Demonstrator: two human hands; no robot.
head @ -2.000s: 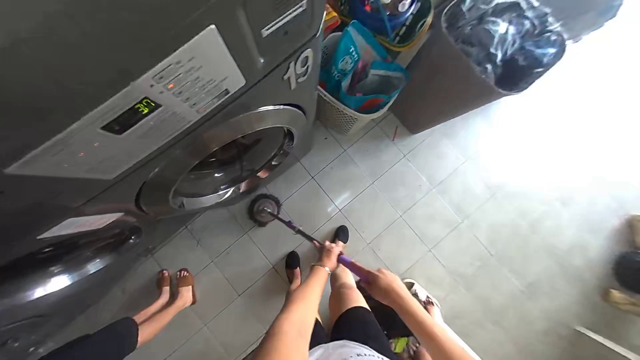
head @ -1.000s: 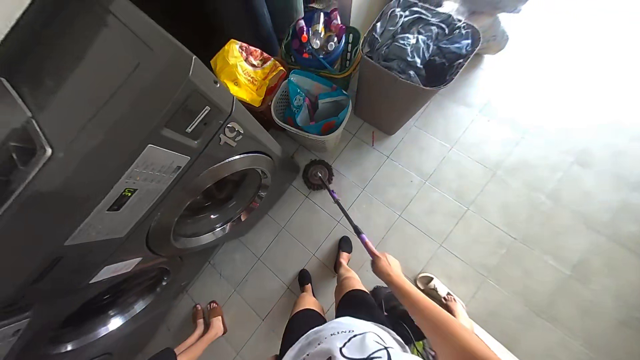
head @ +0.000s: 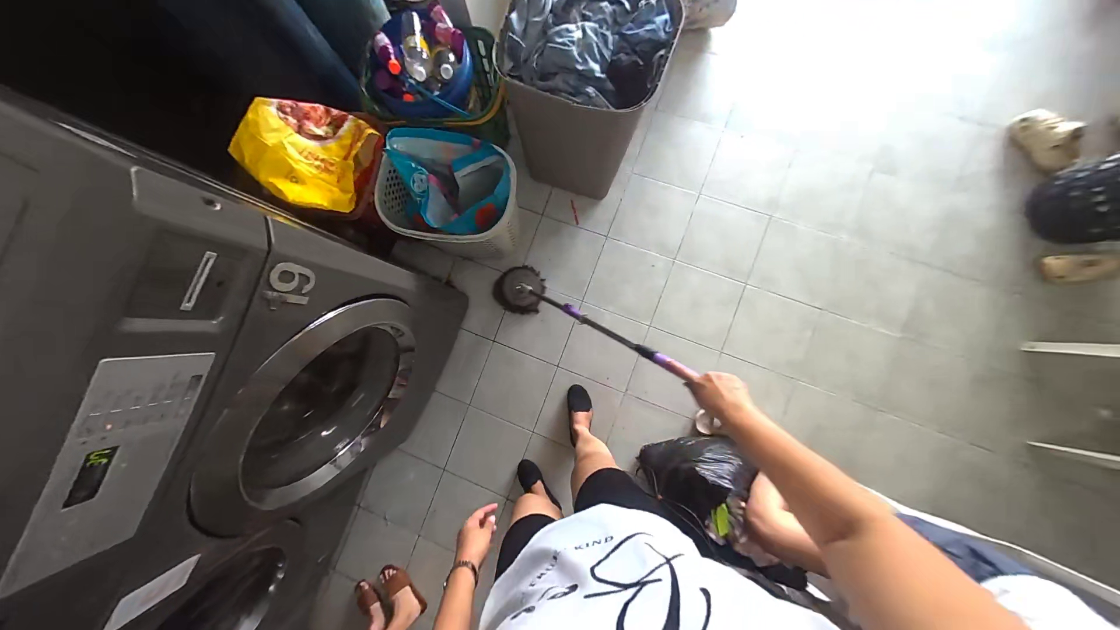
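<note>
My right hand [head: 722,395] grips the pink and purple handle of a spin mop [head: 612,334]. The pole slants up and left to a round, dark mop head [head: 520,290], which lies on the tiled floor just below a white laundry basket. My left hand [head: 476,532], with a bracelet at the wrist, hangs beside my left thigh, fingers apart and holding nothing. Both my feet, in black shoes, stand on the tiles between the mop head and me.
Washing machines [head: 297,420] line the left. Beyond the mop stand a white basket [head: 503,201], a yellow bag [head: 302,157], a blue bucket of bottles [head: 437,96] and a bin of dark cloth or plastic [head: 573,131]. A black plastic bag [head: 700,472] and another person sit right; sandaled feet [head: 402,591] stand lower left.
Two seconds ago both hands were on the mop handle; now only my right hand holds it. The mop head has moved away from the washer door, towards the white basket.
</note>
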